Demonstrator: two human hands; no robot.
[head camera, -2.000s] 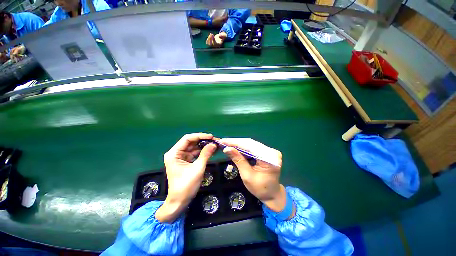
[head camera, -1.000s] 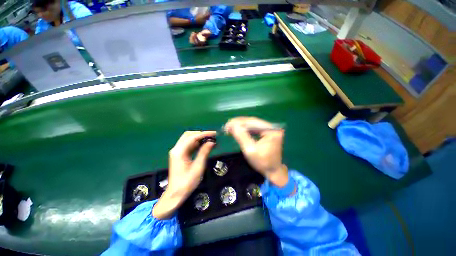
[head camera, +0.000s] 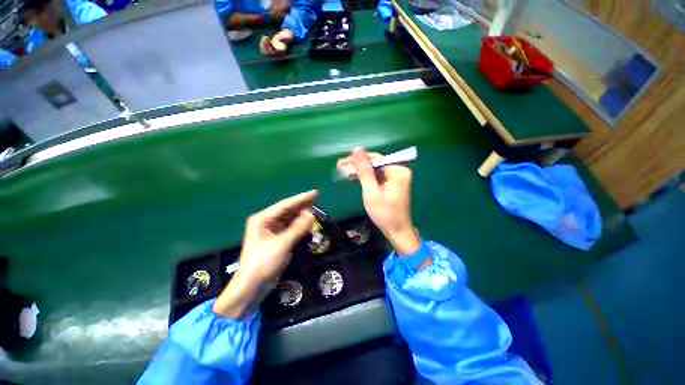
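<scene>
My left hand is over the black compartment tray, thumb and index finger spread. A tilted, blurred dark and silvery round module shows beside its fingertips; whether the hand touches it is unclear. My right hand is raised beyond the tray and grips the pale, shiny tweezers; their tip is blurred. Round silvery-gold modules lie in the pockets, one in the front row and one at the left. My left hand and sleeve hide part of the tray.
The tray rests on the green bench. A dark box and a white scrap are at the left. A blue cloth bundle and a red basket are at the right. A person's hand and another tray show opposite.
My right hand with the tweezers has moved up, away from my left hand. My left thumb and index finger have spread apart. The bench view has shifted left and up.
</scene>
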